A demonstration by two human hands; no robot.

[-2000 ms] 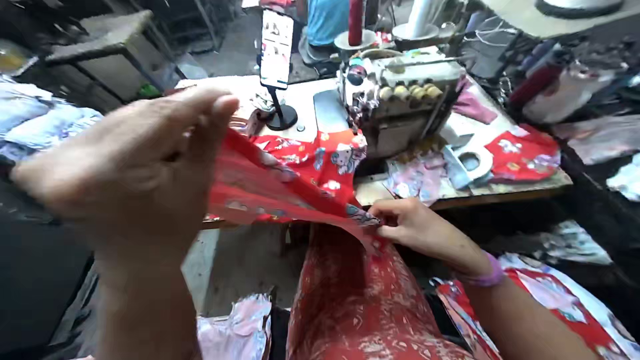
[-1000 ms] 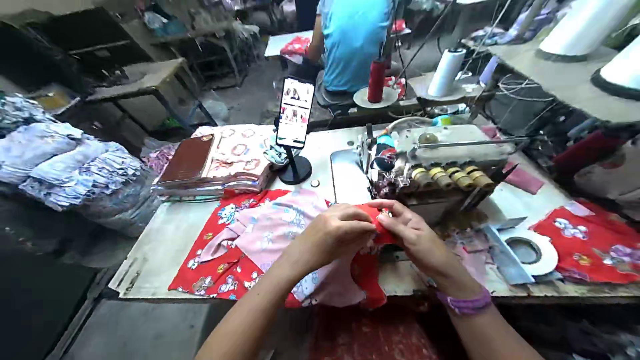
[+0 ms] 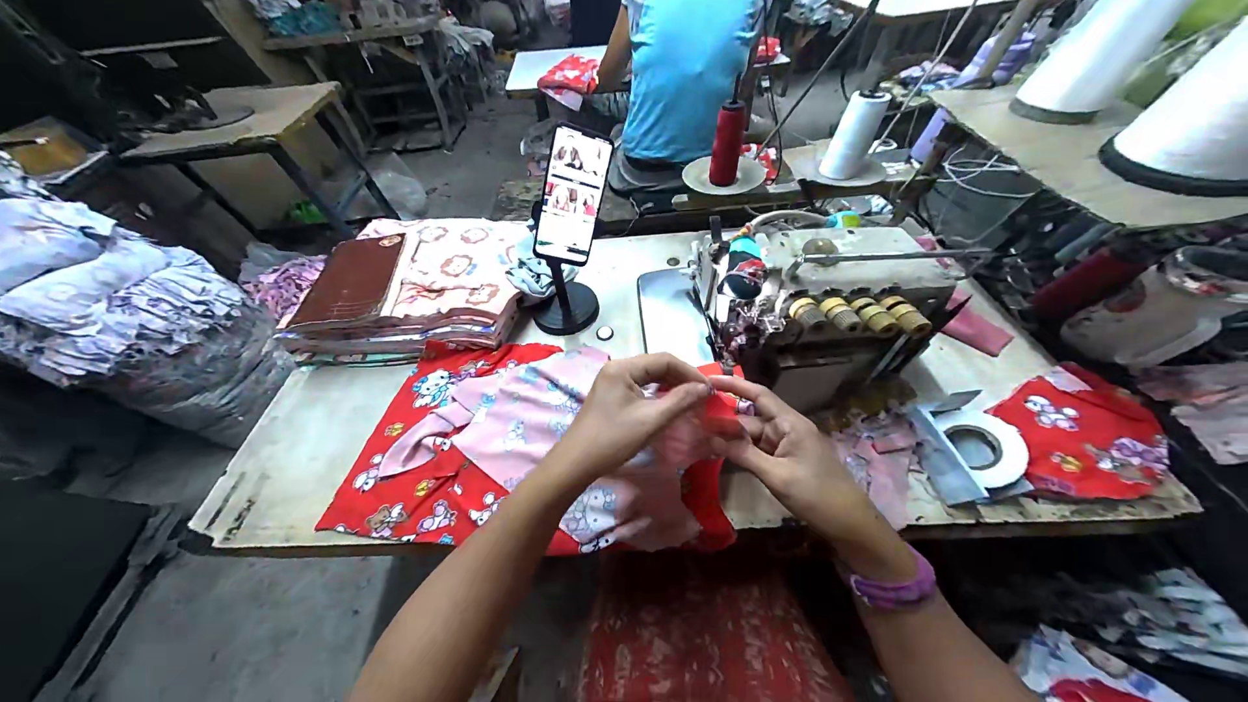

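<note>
Both my hands pinch the edge of a red printed fabric piece (image 3: 704,487) at the table's front, left of and below the overlock sewing machine (image 3: 829,302). My left hand (image 3: 624,409) grips it from the left, with thumb and forefinger together. Close beside it, my right hand (image 3: 780,448) holds the same edge, a purple band on its wrist. A pink printed fabric (image 3: 526,419) hangs from near my fingers and lies over red printed fabric (image 3: 380,487) on the table. The exact overlap of layers between my fingertips is hidden.
A phone (image 3: 573,195) stands on a black holder behind the fabric. Folded printed cloth (image 3: 453,268) is stacked at the left. Right of the machine lie a roll of white tape (image 3: 1004,450), fabric scraps (image 3: 882,463) and red printed cloth (image 3: 1082,429). A person in a blue shirt (image 3: 687,78) sits beyond.
Two seconds ago my left hand was raised at the left, stretching red fabric; both hands then came together near the machine. Since one second ago they have stayed close together on the fabric edge.
</note>
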